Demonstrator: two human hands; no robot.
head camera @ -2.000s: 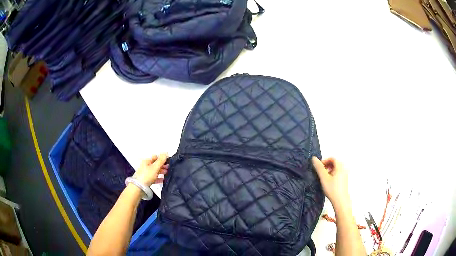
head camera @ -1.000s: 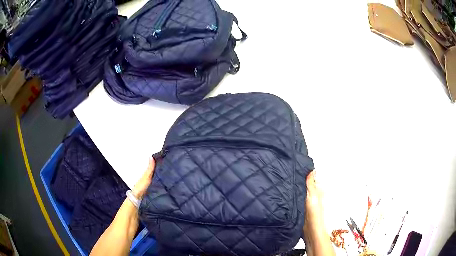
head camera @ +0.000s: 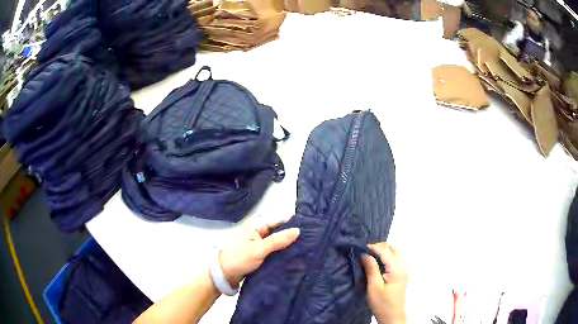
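Observation:
A dark navy quilted backpack [head camera: 377, 171] stands turned on the white table, its toothed zipper line running from the rounded top down the middle. My left hand [head camera: 256, 250], with a pale bracelet at the wrist, grips the bag's left side at mid height, thumb on top. My right hand [head camera: 385, 278] pinches a dark strap or fabric edge on the bag's right side. The bag's lower end is cut off by the picture's bottom edge.
Another navy backpack [head camera: 209, 152] lies at left on the table [head camera: 355, 57]. Navy bag stacks [head camera: 70, 126] stand far left, brown pieces [head camera: 459, 87] at the far side. A blue bin [head camera: 57, 288] is low left. Orange-red threads [head camera: 454, 307] and a dark phone [head camera: 518, 316] lie low right.
The backpack has turned from its front panel to its side, showing the zipper. Both hands have moved up and to new holds. The view has tilted up, showing more of the table's far side.

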